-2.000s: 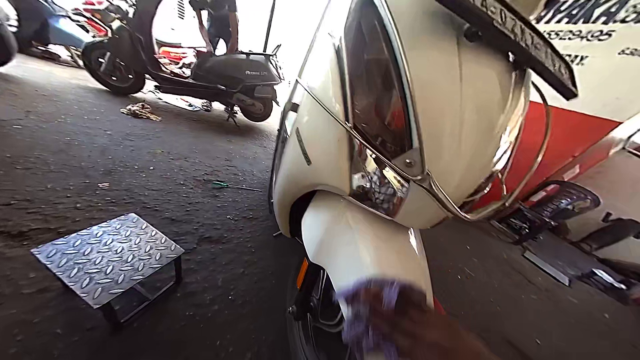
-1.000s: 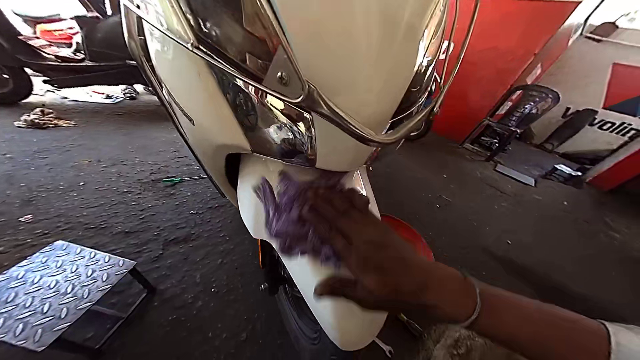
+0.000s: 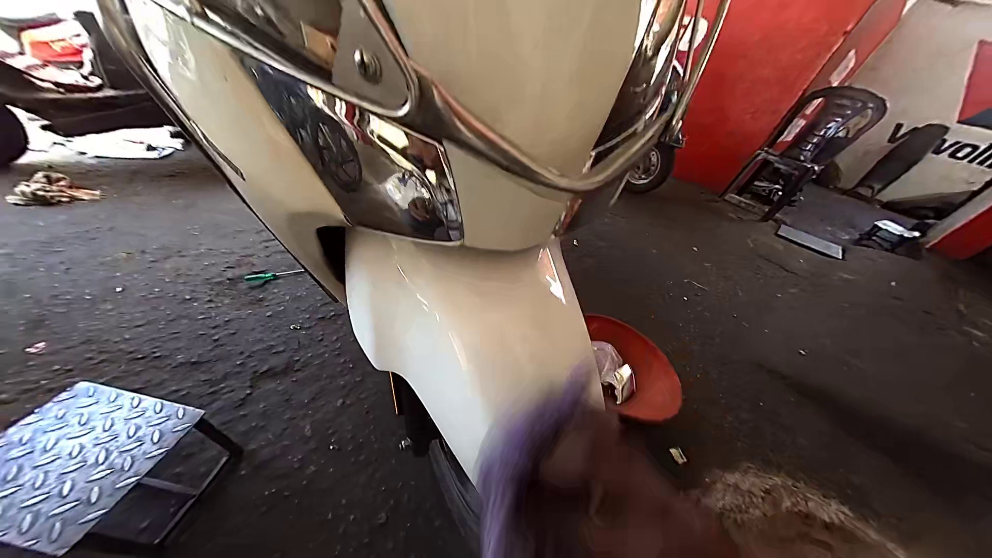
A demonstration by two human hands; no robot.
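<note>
My right hand (image 3: 620,480), blurred, holds a purple cloth (image 3: 527,465) against the lower front of a scooter's cream front fender (image 3: 465,325). Above the fender is the scooter's cream front panel (image 3: 511,93), with a curved chrome guard bar (image 3: 535,167) across it and a shiny lamp lens (image 3: 407,190) on its left side. Part of the front tyre (image 3: 453,484) shows below the fender. The cloth and hand hide the fender's lower end. My left hand is out of the frame.
A diamond-plate metal stool (image 3: 85,457) stands at lower left. A green-handled screwdriver (image 3: 267,276) and a crumpled rag (image 3: 50,188) lie on the dark floor. Behind the fender sits a red bowl (image 3: 655,380). Upper right are a dark plastic chair (image 3: 837,116) and a red wall (image 3: 759,70).
My right hand has moved down the fender with the purple cloth, from its upper part one second ago to its lower front. The view has shifted closer to the scooter.
</note>
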